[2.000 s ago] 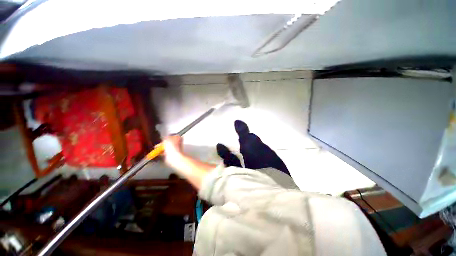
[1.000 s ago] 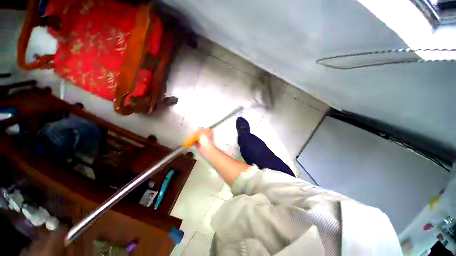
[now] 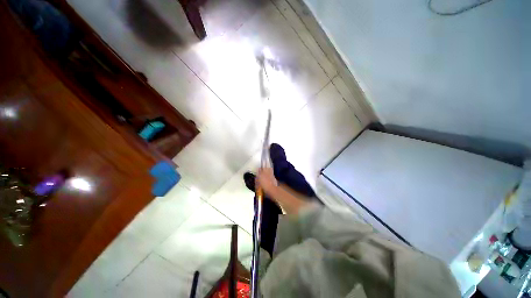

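Note:
My right hand [image 3: 266, 181] is closed around the mop pole [image 3: 256, 244] just above the legs. The silver pole runs from the bottom edge up over the floor, with a little orange showing by the hand. The mop head [image 3: 268, 56] is on the glossy cream tiles [image 3: 218, 131], blurred and washed out by glare. The sleeve comes in from the lower right. My left hand is not in view.
A red-brown table [image 3: 110, 204] with a blue corner piece [image 3: 165, 178] stands left. A chair with a red seat [image 3: 234, 288] is at the bottom. A large pale box [image 3: 425, 186] stands right by the wall [image 3: 402, 70]. A dark furniture leg [image 3: 195, 20] is at the top.
The view has turned and moved; the pole now stands nearly upright in the picture. The red chair has left the upper left, and a red seat shows at the bottom. My right hand keeps its hold.

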